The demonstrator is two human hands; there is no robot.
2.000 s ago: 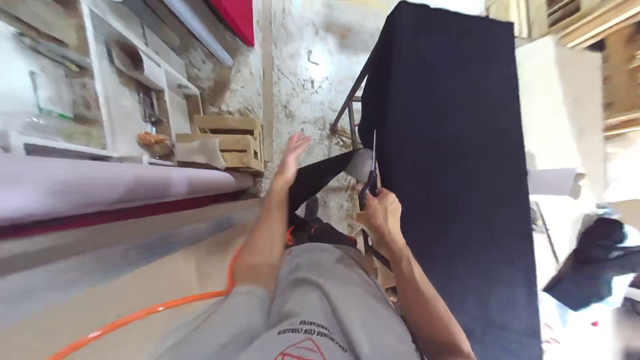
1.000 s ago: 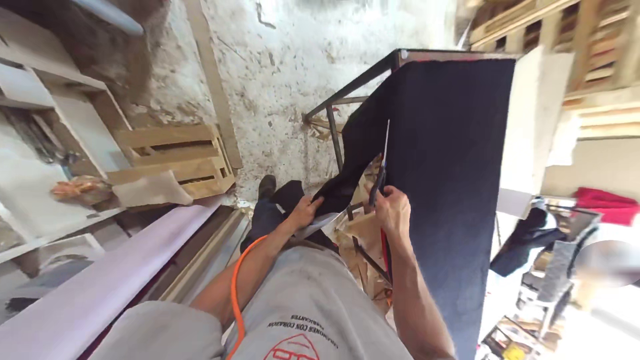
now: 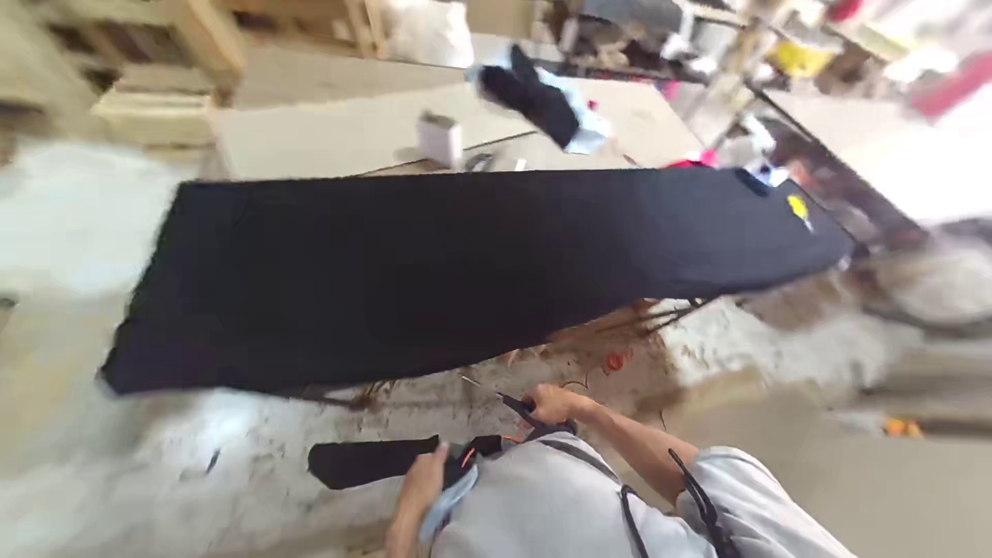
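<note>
A long black fabric (image 3: 387,271) covers a worktable across the middle of the view. In front of its near edge, my right hand (image 3: 552,404) is closed around black-handled scissors (image 3: 521,409), whose blades point toward the fabric, apart from it. A narrow black fabric strip (image 3: 372,462) is at the lower left, by my body. At its right end is my left hand (image 3: 425,477), slightly blurred, with its fingers pinching the strip. A small yellow item (image 3: 797,206) lies on the far right part of the large fabric.
Behind the black fabric stands a pale table (image 3: 325,139) with a small white box (image 3: 439,139) and a dark and light-blue cloth bundle (image 3: 535,101). Wooden crates or pallets (image 3: 155,108) are at the upper left. Thin metal legs (image 3: 674,314) show under the fabric.
The view has turned strongly. The scissors, earlier against the large fabric's near edge, are now apart from it. A separate black strip is now at my left hand, which held the fabric's edge one second ago.
</note>
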